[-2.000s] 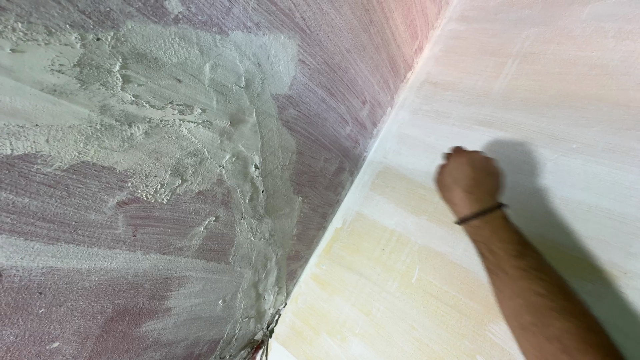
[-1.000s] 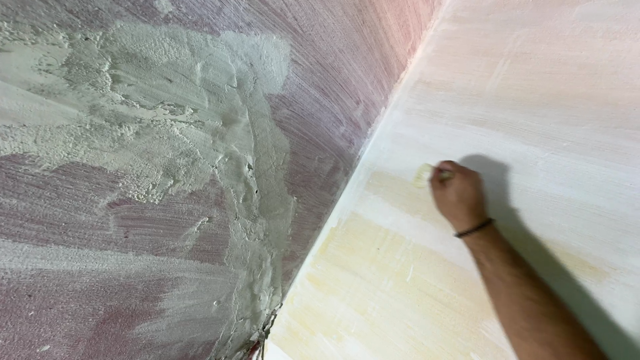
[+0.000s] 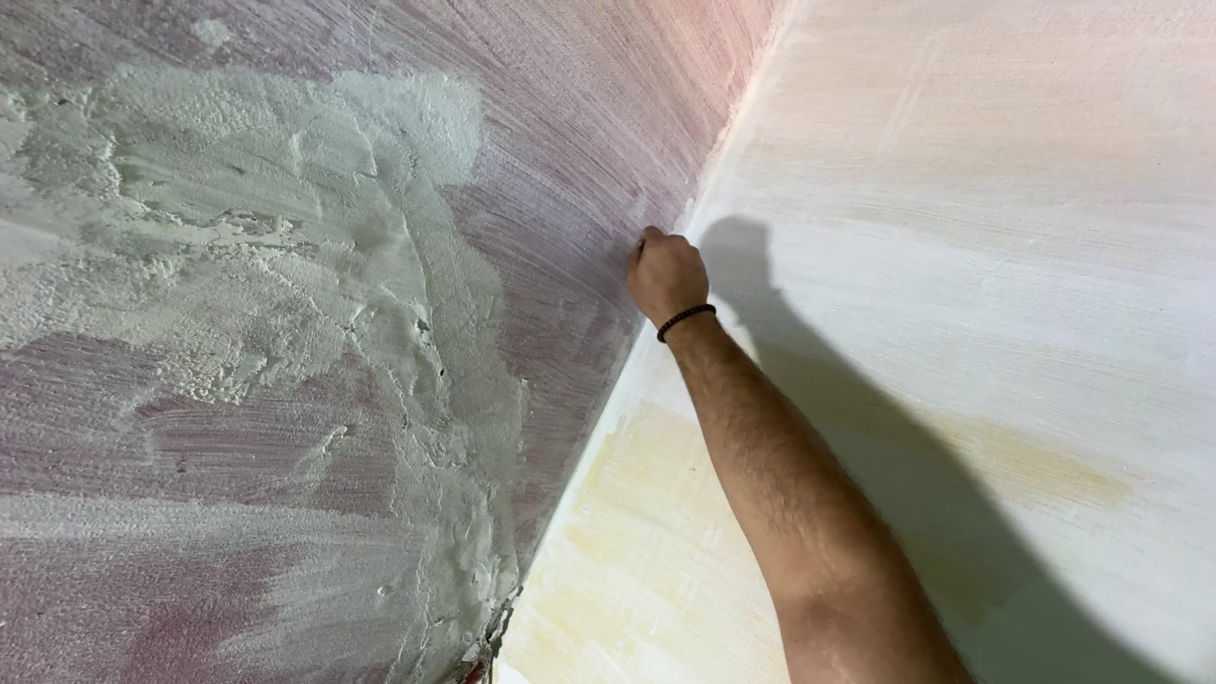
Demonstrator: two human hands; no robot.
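My right hand (image 3: 668, 275), with a dark beaded bracelet (image 3: 686, 323) at the wrist, is raised to the corner where two painted surfaces meet. Its fingers are curled around a small object, almost wholly hidden by the fist; a dark bit shows by the thumb. The fist lies over the edge of the purplish, brush-streaked surface (image 3: 570, 218), close to the joint; contact cannot be made out. On the right is the pale wall (image 3: 997, 247) with whitish, pinkish and yellow bands. My left hand is out of view.
Rough greenish-grey plaster (image 3: 380, 237) with ridges and cracks covers much of the left surface. At the bottom of the joint is a broken, dark gap (image 3: 499, 617) with something reddish in it. My arm casts a long shadow (image 3: 902, 456) on the pale wall.
My right hand has moved left, from over the pale wall to the corner joint. A small pale-yellowish thing showed at its fingers one second ago; it is not visible now.
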